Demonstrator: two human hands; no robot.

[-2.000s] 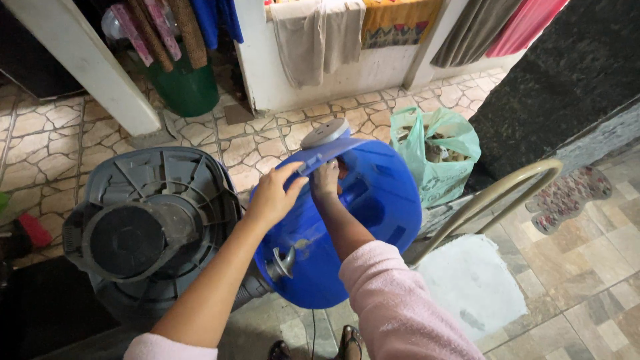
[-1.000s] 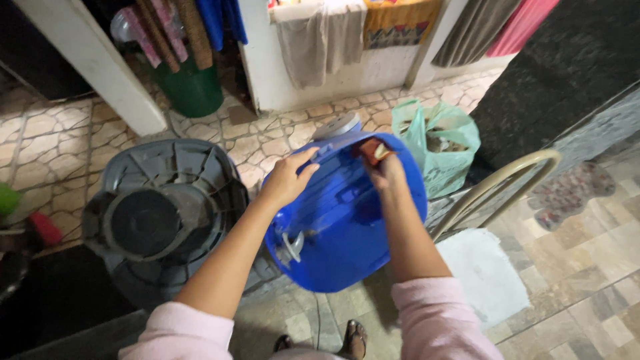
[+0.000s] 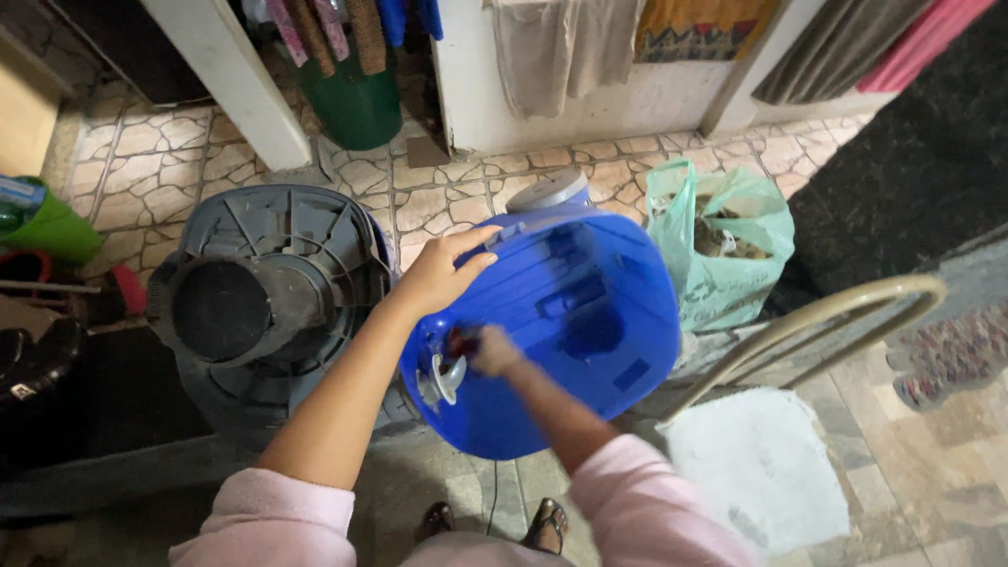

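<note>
A large blue plastic tub (image 3: 622,331) is tilted with its open side facing me. At its upper left rim is my left hand (image 3: 445,272), thumb on the inside and fingers over the edge. Inside the tub, at its left wall, my right hand (image 3: 492,352) is blurred, closed around a small dark red-brown object (image 3: 463,343) that I cannot identify. Just below that object, a whitish translucent fitting (image 3: 449,379) sits on the tub's wall. Left of the tub stands a dark grey plastic machine part with a round hub (image 3: 220,309).
Behind the tub is a round grey-lidded container (image 3: 549,191). A filled green plastic bag (image 3: 728,291) stands to the right, near a curved beige metal rail (image 3: 850,295) and a white seat-like panel (image 3: 756,468). A dark green bin (image 3: 354,106) and a white post (image 3: 236,79) are farther back.
My right hand has moved from the tub's upper right side to its left wall, still holding the red-brown object. My left hand stays at the upper left rim.
</note>
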